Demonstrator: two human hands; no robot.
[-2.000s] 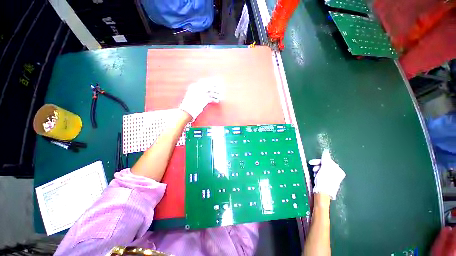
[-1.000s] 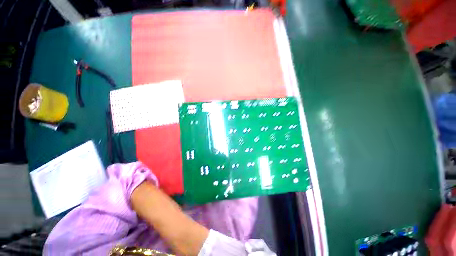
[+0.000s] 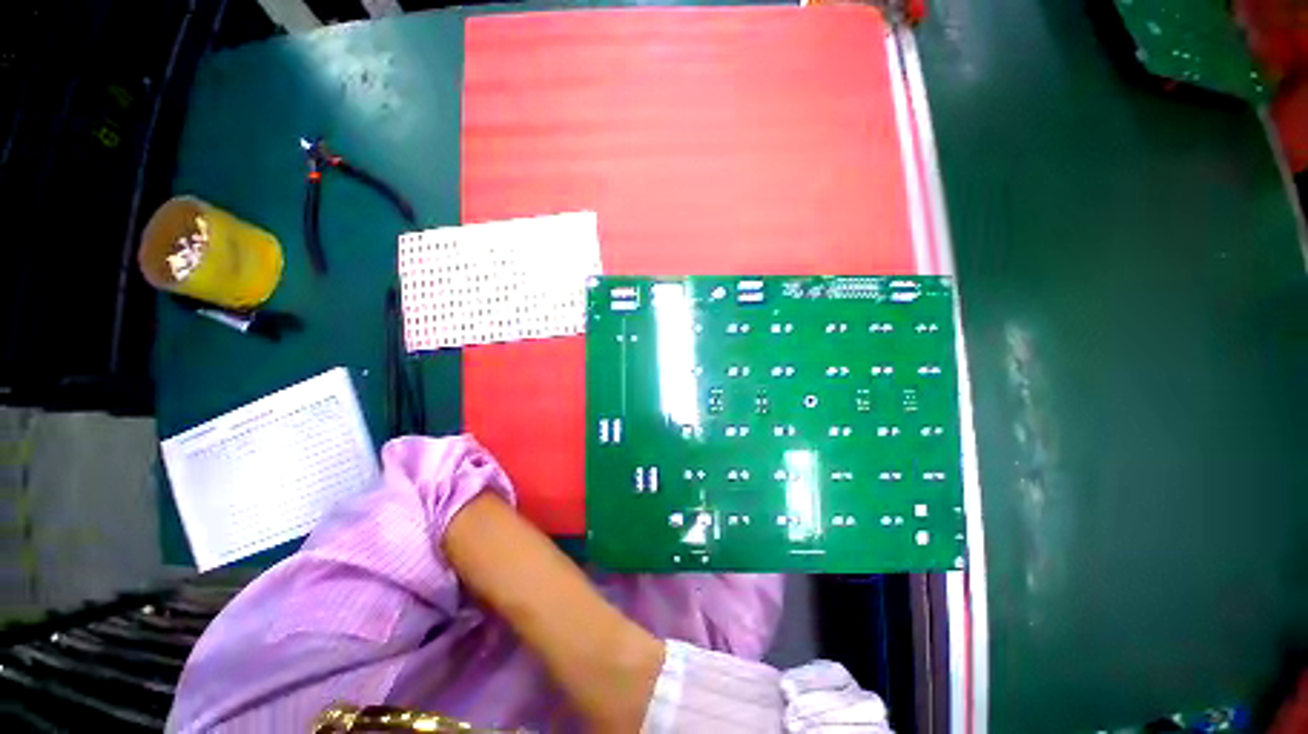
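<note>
A green circuit board (image 3: 775,423) lies with its solder side up on the near right part of the red mat (image 3: 689,136), its near edge above my lap. A white sheet with a grid of small reddish dots (image 3: 499,281) lies at its left, touching or nearly touching it. My left hand (image 3: 832,700), in a white glove, is at the bottom edge, partly cut off, below the board and not touching it; its fingers are blurred and I cannot tell if it holds anything. My right hand is not in view.
Dark-handled nippers (image 3: 342,194), a yellow tub (image 3: 215,255) with pale bits, a black marker (image 3: 261,321), dark thin sticks (image 3: 403,366) and a printed form (image 3: 270,466) are on the left. The green conveyor (image 3: 1119,373) runs at the right, with a board (image 3: 1198,43) far up.
My left hand has moved from the mat beyond the board down to the bottom edge. My right hand has left the view. The view has shifted; the board looks unmoved on the mat.
</note>
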